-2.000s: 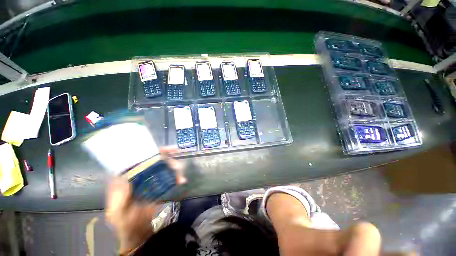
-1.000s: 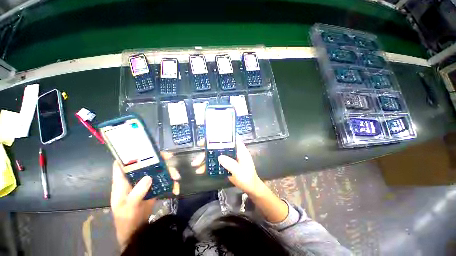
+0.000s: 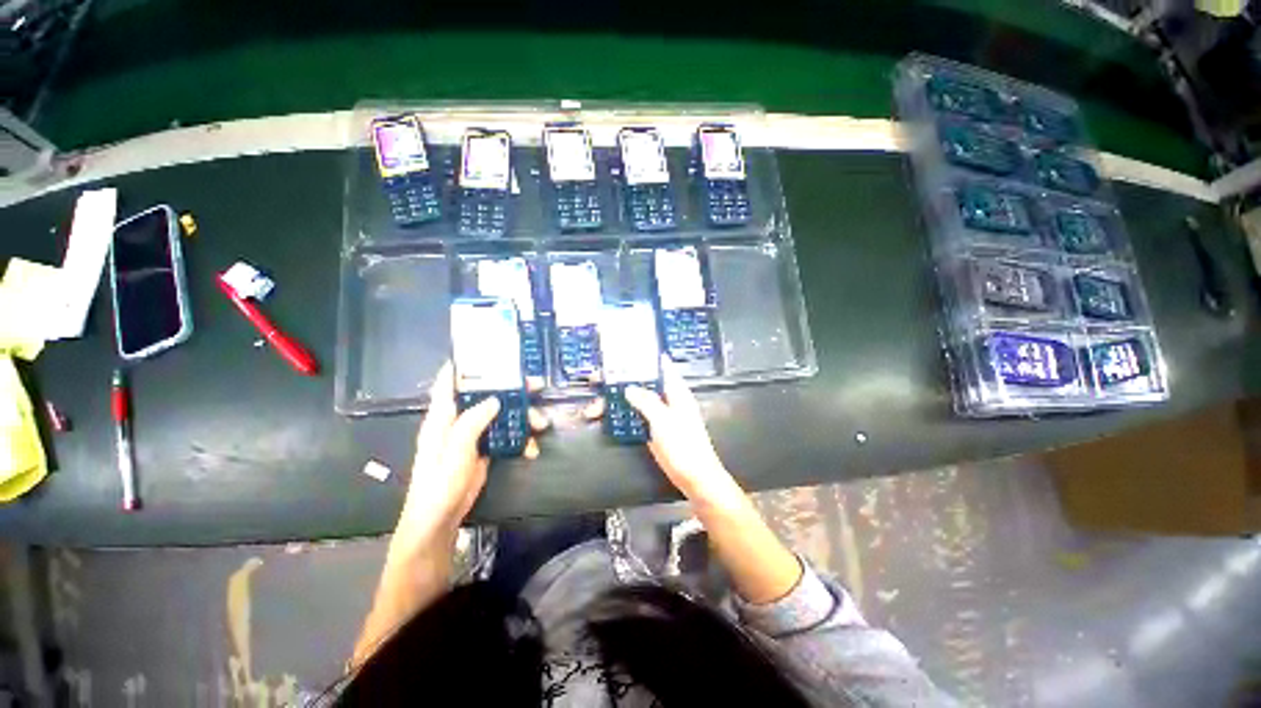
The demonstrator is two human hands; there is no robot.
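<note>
My left hand point(image 3: 450, 450) holds a dark keypad phone point(image 3: 508, 418) upright with its screen lit white, thumb on the keys. My right hand point(image 3: 678, 436) holds another keypad phone point(image 3: 627, 415), screen also lit white, thumb on its keys. Both phones are over the front edge of a clear blister tray point(image 3: 401, 332). The tray's back row holds several keypad phones point(image 3: 574, 180) with lit screens. Its front row has phones in the three middle pockets, partly hidden by the held phones. The front row's end pockets are empty.
Stacked blister trays point(image 3: 954, 318) with dark phones stand at right, a dark item point(image 3: 1207, 270) beyond. At left lie a touchscreen smartphone point(image 3: 150, 282), red marker point(image 3: 270, 327), pen point(image 3: 125, 443), paper sheets point(image 3: 86, 263) and a yellow pad point(image 3: 20, 436). The green belt point(image 3: 622, 62) runs behind.
The left-hand phone has moved right and farther from me, beside the right-hand one. The right-hand phone has shifted slightly right. A small white scrap now shows on the bench in front of the tray.
</note>
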